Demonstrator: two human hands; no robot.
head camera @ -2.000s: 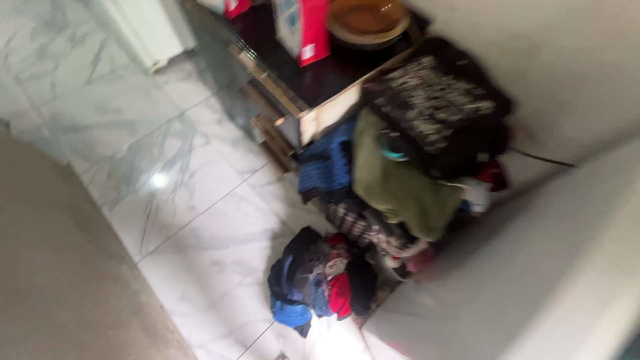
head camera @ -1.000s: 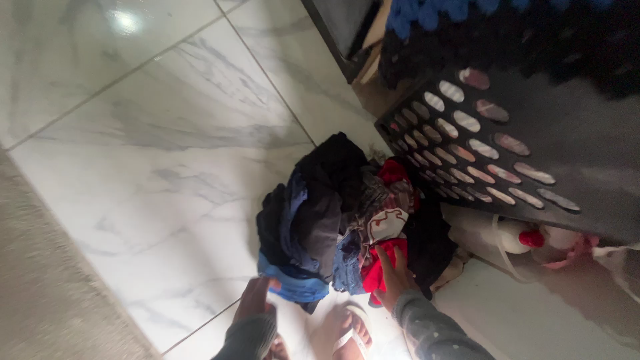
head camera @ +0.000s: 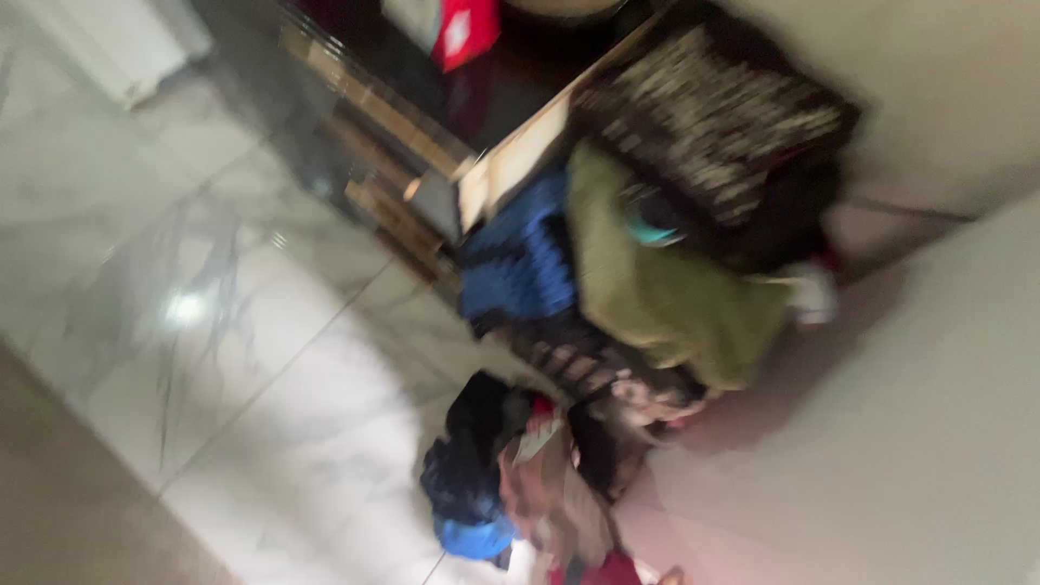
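A pile of crumpled clothes lies on the marble-look tile floor, with a dark garment (head camera: 479, 422), a bright blue cloth (head camera: 473, 536) and a brownish cloth (head camera: 552, 496). At the bottom edge, beside a dark red cloth (head camera: 611, 570), a small blurred patch of skin shows, probably my right hand (head camera: 671, 577); its grip is hidden. My left hand is out of view. Above the pile, a basket mostly hidden under clothes has an olive green cloth (head camera: 674, 301), a blue knitted cloth (head camera: 520, 260) and a dark patterned item (head camera: 723, 122) over it.
A dark-topped table or cabinet (head camera: 520, 171) with a pale edge stands at the top, bearing a red and white package (head camera: 470, 32). Wooden pieces (head camera: 398, 219) are along its side. A pale wall or panel (head camera: 877, 422) borders the right. A white furniture corner (head camera: 138, 49) is at upper left.
The view has swung up from the close look at the floor pile. Both hands were over the pile a second ago, the right at the red cloth. The brownish cloth now shows over the pile.
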